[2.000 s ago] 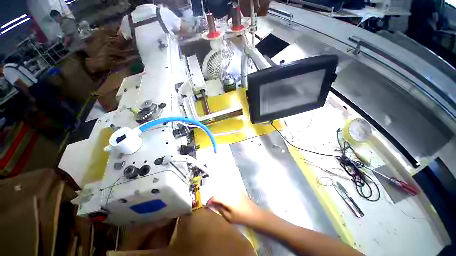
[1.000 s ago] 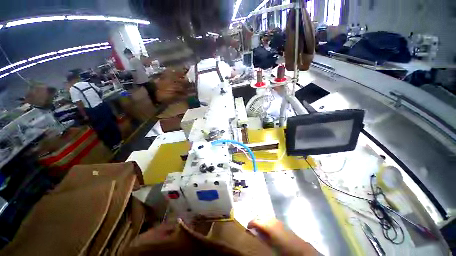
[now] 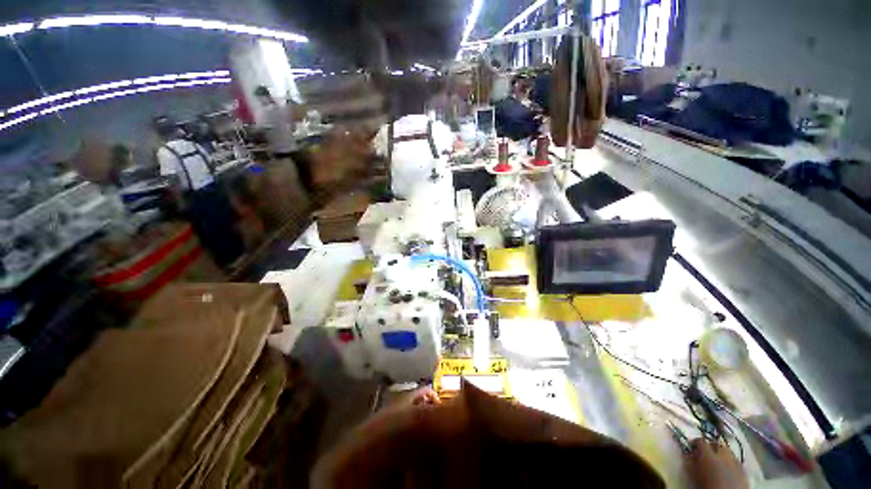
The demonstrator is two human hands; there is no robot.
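The brown fabric piece (image 3: 516, 449) stands wide and curved at the bottom centre, in front of the white sewing machine head (image 3: 401, 334). My left hand (image 3: 416, 396) shows only as fingers at the piece's left upper edge, just below the head; the rest is hidden or dark. The yellow-orange clamp frame (image 3: 473, 367) with dark marks shows behind the piece's peak. My right hand (image 3: 716, 468) is blurred and cut by the bottom edge at lower right, away from the piece, beside a slim dark tool (image 3: 679, 436); its grip is unclear.
A stack of brown pieces (image 3: 124, 382) rises at left. The control screen (image 3: 605, 258) stands right of the head. A black cable (image 3: 705, 406), a pale tape roll (image 3: 723, 350) and a red-handled tool (image 3: 788, 456) lie at right. People (image 3: 196, 181) stand farther back.
My right hand has left the piece near the needle and moved right to the tools. The piece now stands higher and wider. The yellow-orange clamp frame now shows clearly.
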